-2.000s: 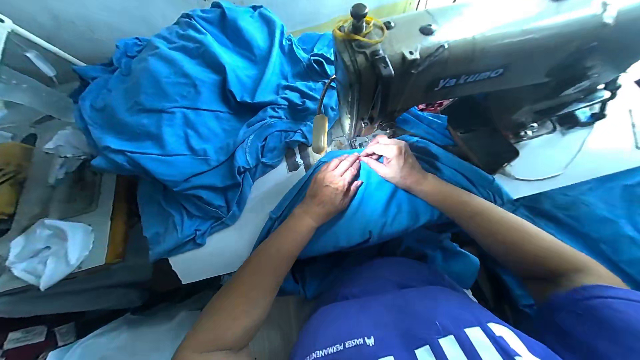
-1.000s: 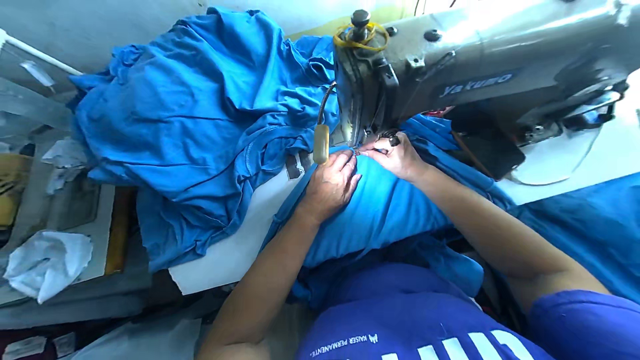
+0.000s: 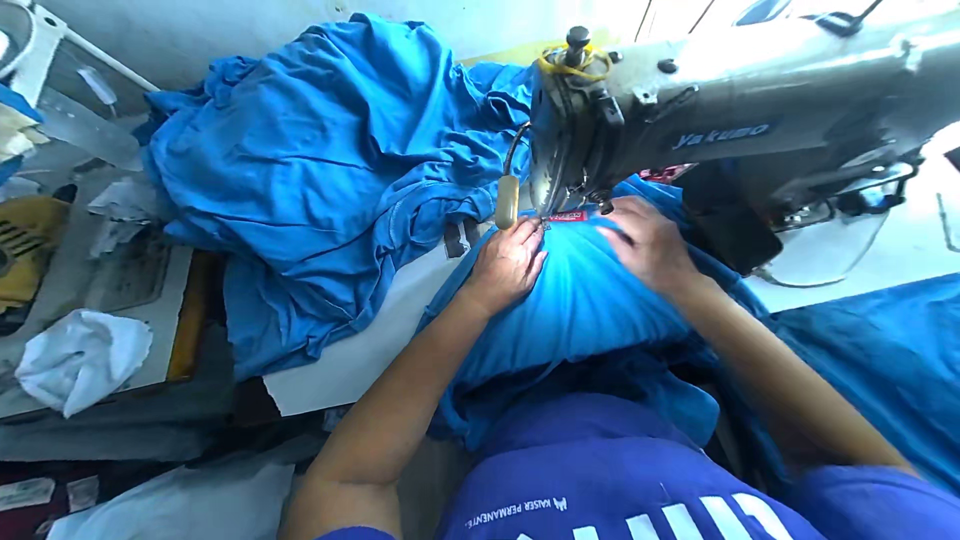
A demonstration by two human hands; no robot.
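A grey Yakumo sewing machine (image 3: 720, 112) reaches in from the right, its needle area over a blue fabric garment (image 3: 570, 300). A small red label (image 3: 568, 216) with writing lies on the cloth just right of the presser foot. My left hand (image 3: 510, 262) presses flat on the garment, fingertips beside the foot at its left. My right hand (image 3: 649, 240) rests over the cloth to the right of the label, thumb and fingers apart, with no clear grip. The garment drapes over the front edge toward my lap.
A big heap of blue fabric (image 3: 322, 165) lies left of the machine. Farther left are a crumpled white cloth (image 3: 82, 360) and a yellow item (image 3: 26, 247) on a side surface. A beige paddle-shaped piece (image 3: 508, 202) hangs by the machine head. More blue cloth (image 3: 885, 345) spreads at the right.
My right hand has moved right, away from the needle area, and its fingers have spread. The red label now shows between my hands. My left hand stays beside the foot.
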